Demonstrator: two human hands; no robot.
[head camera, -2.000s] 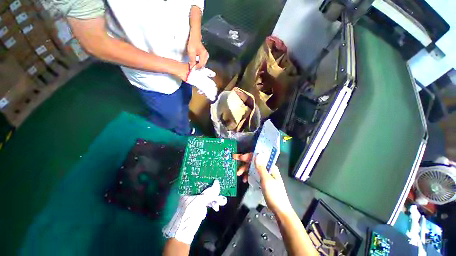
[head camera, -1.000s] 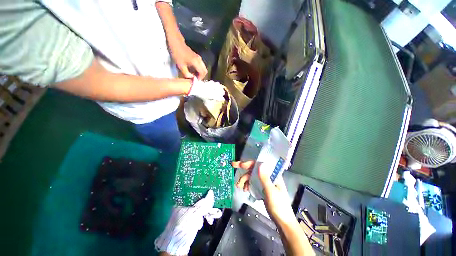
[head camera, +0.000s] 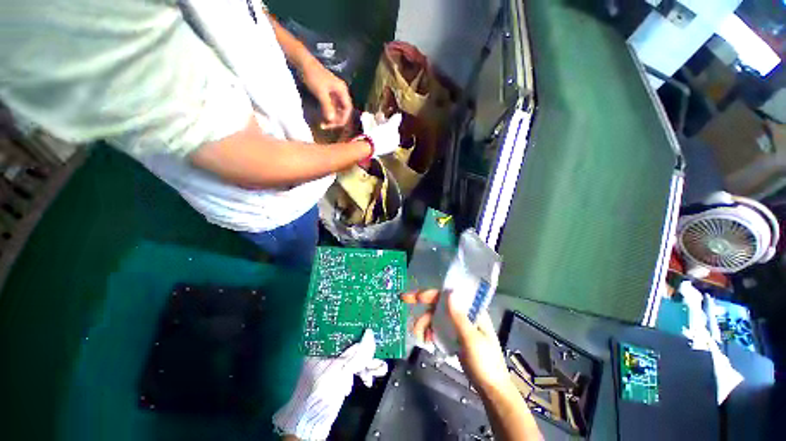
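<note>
A square green circuit board (head camera: 356, 297) is held up in front of me, its face with white print and solder points towards me. My left hand (head camera: 332, 383), in a white glove, grips its lower edge. My bare right hand (head camera: 452, 323) holds a long whitish strip with blue marks (head camera: 470, 288). The right hand's fingertips are close to the board's right edge; I cannot tell if they touch it.
A person in a white top (head camera: 233, 146) reaches over a lined bin (head camera: 366, 207) at the upper left. A green conveyor (head camera: 595, 189), fan (head camera: 726, 239), tray of brown bars (head camera: 552, 370), small board (head camera: 639, 375) and dark plate (head camera: 427, 400) lie right. A black sheet (head camera: 207, 349) lies left.
The view has shifted, and the person has come nearer, moving in from the upper left, with the gloved hand now over the bin. My hands still hold the board and the strip.
</note>
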